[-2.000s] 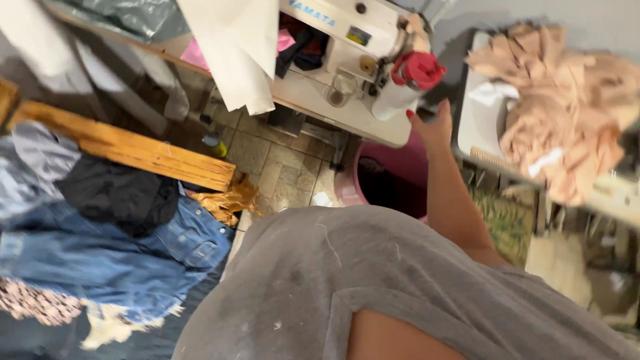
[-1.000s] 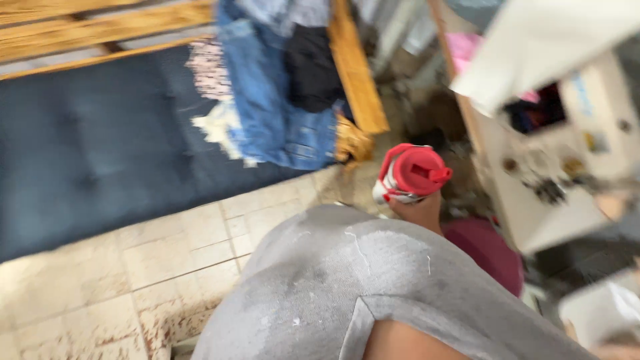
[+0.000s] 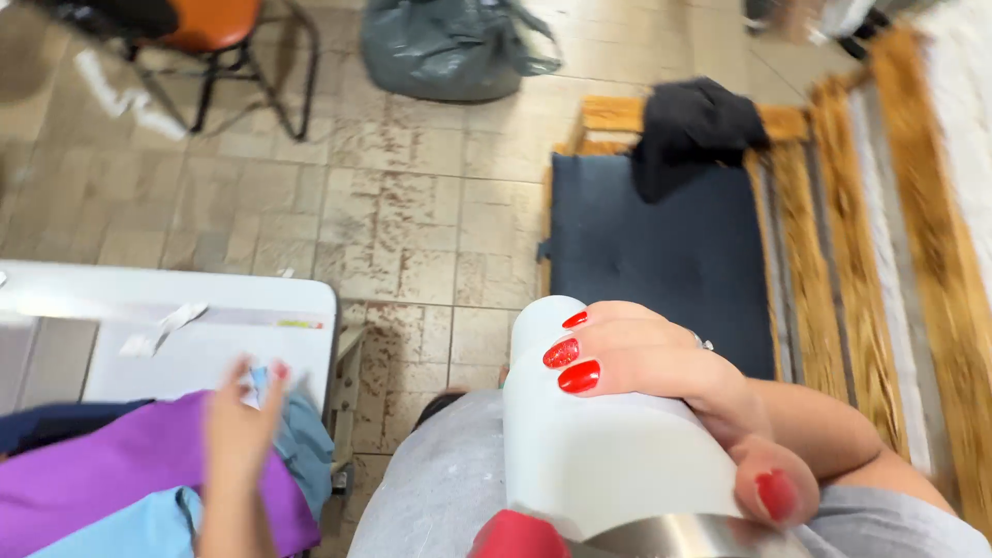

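My right hand, with red nails and a ring, is wrapped around a large white tumbler in front of my body. A red part and a metal band show at the tumbler's near end. On the left, my left hand is blurred above purple fabric, its thumb and a finger apart. Something small, light blue and white, shows between them; whether it is held is unclear. Light blue fabric and teal fabric lie around that hand.
The white table bears a white scrap. A wooden bench with a dark cushion and black cloth stands at right. Farther off are a grey-green plastic bag and an orange chair. At top right, a person's feet show partly.
Two seconds ago the tumbler stood on the sewing machine table, a hand beside it; one second ago a hand had it. The view has swung round to another table and the bench end.
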